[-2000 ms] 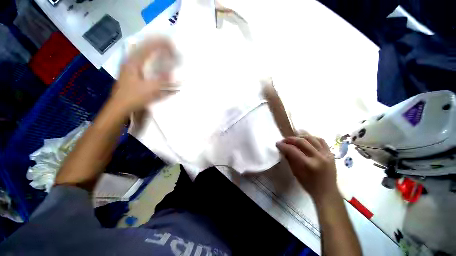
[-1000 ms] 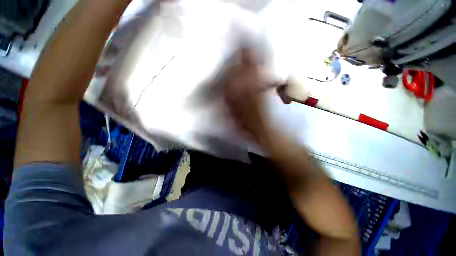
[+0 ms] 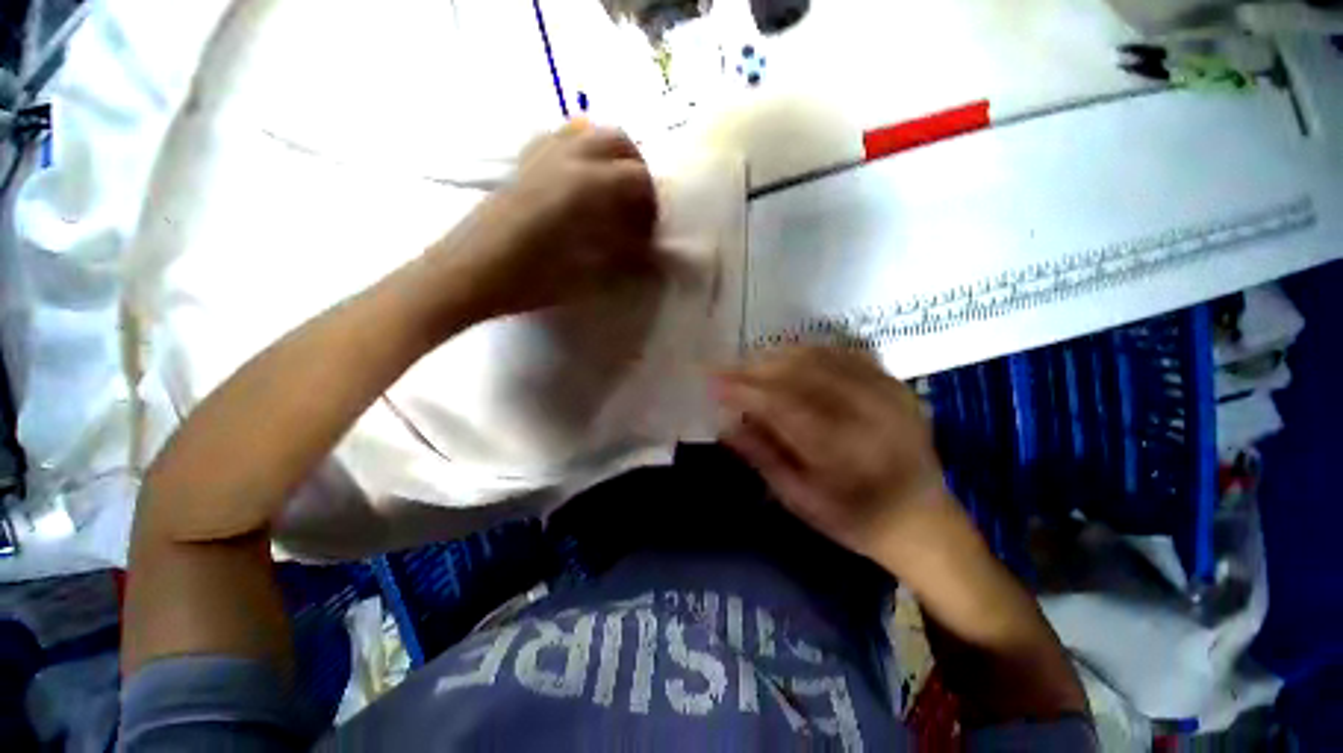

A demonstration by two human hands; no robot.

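A large white garment piece [image 3: 354,191] covers the left and middle of the table and hangs over its front edge. My left hand [image 3: 582,199] is shut on the cloth near its upper right part, below the machine's needle area. My right hand [image 3: 832,434] is blurred, at the cloth's right edge by the table's front. Its fingers are bent, and whether they grip the cloth cannot be told. The sewing machine's lower parts [image 3: 692,15] show only at the top edge; the needle cannot be made out.
A red tape marker [image 3: 926,130] lies on the bed. A table ruler [image 3: 1090,271] runs along the front edge. Green snips with black points [image 3: 1200,63] lie far upper right. Blue crates [image 3: 1060,427] with white pieces stand below the table.
The view has turned and moved closer to the table. The cloth now lies spread below the machine, with my left hand on it. My right hand has moved to the cloth's front right edge.
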